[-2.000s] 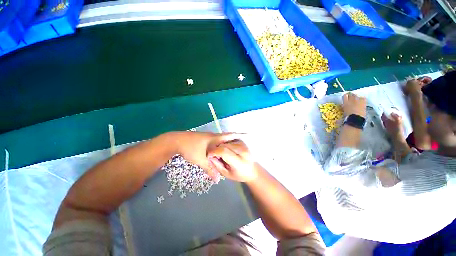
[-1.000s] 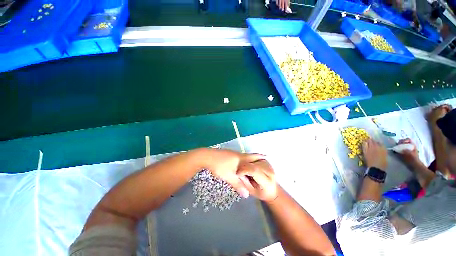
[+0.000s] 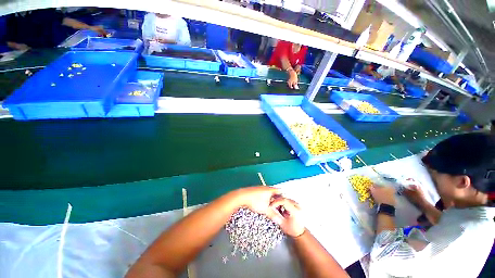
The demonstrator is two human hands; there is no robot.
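Note:
A loose pile of small whitish-grey parts (image 3: 251, 234) lies on the grey-white table cover (image 3: 217, 260) just in front of me. My left hand (image 3: 259, 200) reaches over the pile's far edge. My right hand (image 3: 289, 216) meets it at the pile's right side. The fingertips of both hands are together. Whatever lies between them is hidden or too small to make out.
Beyond the cover runs a green conveyor belt (image 3: 163, 149) with small pale parts (image 3: 257, 155) on it. A blue tray (image 3: 309, 158) holds yellow parts. More blue trays (image 3: 70, 108) stand at left. A neighbour (image 3: 434, 217) works at right beside a yellow pile (image 3: 361, 187). People sit across.
The view has tilted up, showing the far line, shelf and people. My hands stay together beside the pile. The neighbour's face side and cap now show more.

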